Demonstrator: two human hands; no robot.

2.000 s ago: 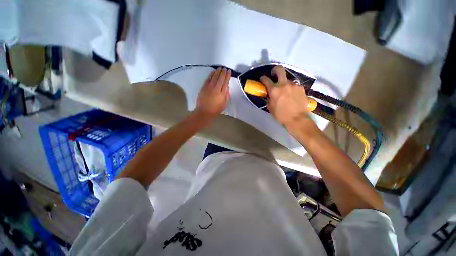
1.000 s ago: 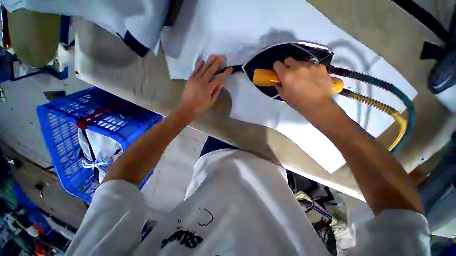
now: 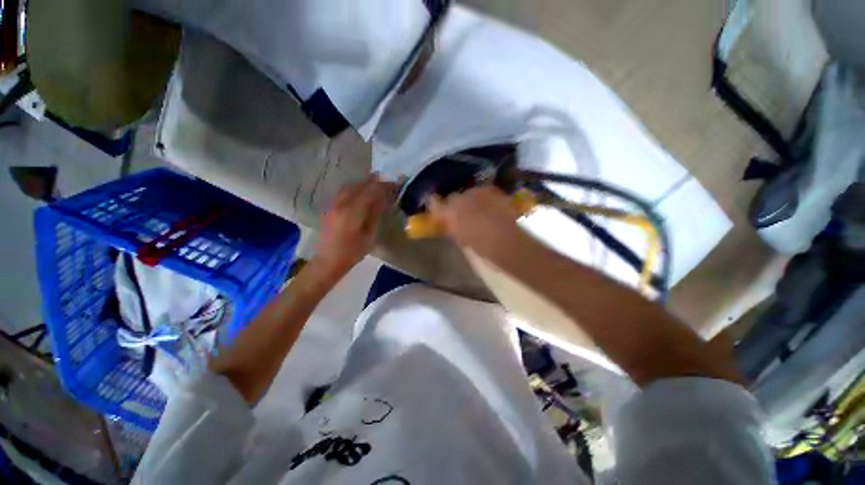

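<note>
A white garment panel [image 3: 607,133] lies on the beige ironing table, with a dark strip running off behind the iron. The steam iron [image 3: 460,175] rests on the panel's near left part, its dark pointed plate toward the left. My right hand [image 3: 474,213] is closed on the iron's orange-yellow handle and is blurred. My left hand [image 3: 356,220] is just left of the iron's tip, at the panel's left edge; it is blurred, and its fingertips and anything under them are unclear.
White panels with dark bands [image 3: 322,47] lie at the upper left. An olive padded shape [image 3: 90,62] is at far left. A blue basket [image 3: 171,242] with a tied white bundle stands below the table. White and dark pieces [image 3: 806,114] lie at right. Yellow and dark hoses trail right.
The iron and my right hand have moved left along the panel toward its left end. My left hand has shifted left and lower. The camera view has turned too.
</note>
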